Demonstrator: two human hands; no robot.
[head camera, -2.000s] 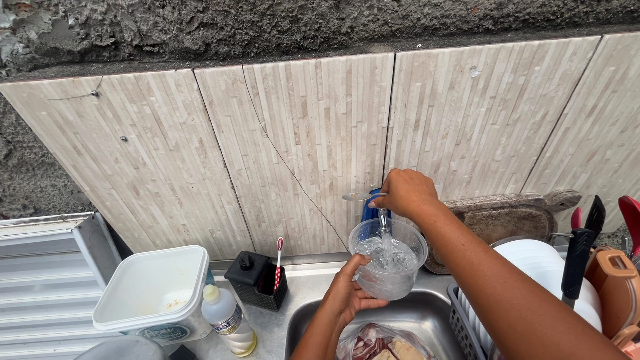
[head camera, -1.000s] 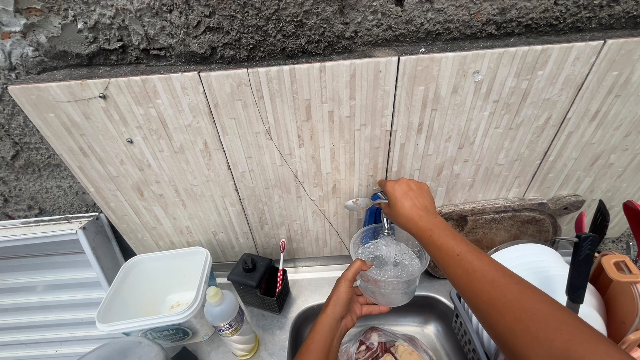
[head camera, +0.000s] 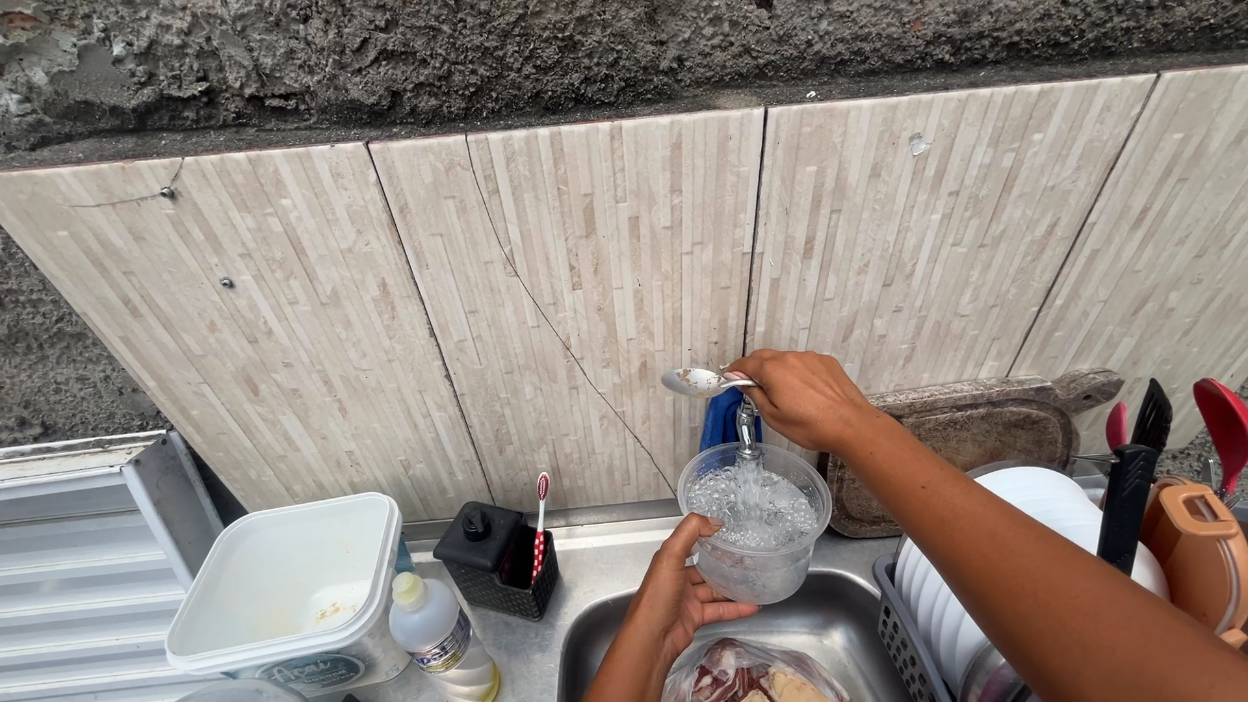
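My left hand (head camera: 682, 585) holds a clear round plastic tub (head camera: 756, 561) from its lower left side, under the metal faucet (head camera: 748, 429). Water runs from the faucet into the tub, and its surface is bubbly. My right hand (head camera: 804, 390) is above at the top of the faucet, with a metal spoon (head camera: 697, 381) held in its fingers; the spoon's bowl points left and bears some residue. Whether the fingers also touch the faucet handle is hidden. Below the tub, a clear plastic bag of meat (head camera: 741, 678) lies in the steel sink (head camera: 858, 609).
Left of the sink stand a white plastic tub (head camera: 283, 585), a bottle with pale liquid (head camera: 444, 634) and a black holder (head camera: 497, 565) with a red toothbrush (head camera: 539, 526). On the right are a dish rack (head camera: 902, 634) with white plates (head camera: 1033, 502), black-handled utensils and a wooden board (head camera: 955, 439).
The water in the clear tub has risen. The spoon's bowl shows more plainly beside my right hand. Both hands stay near the faucet.
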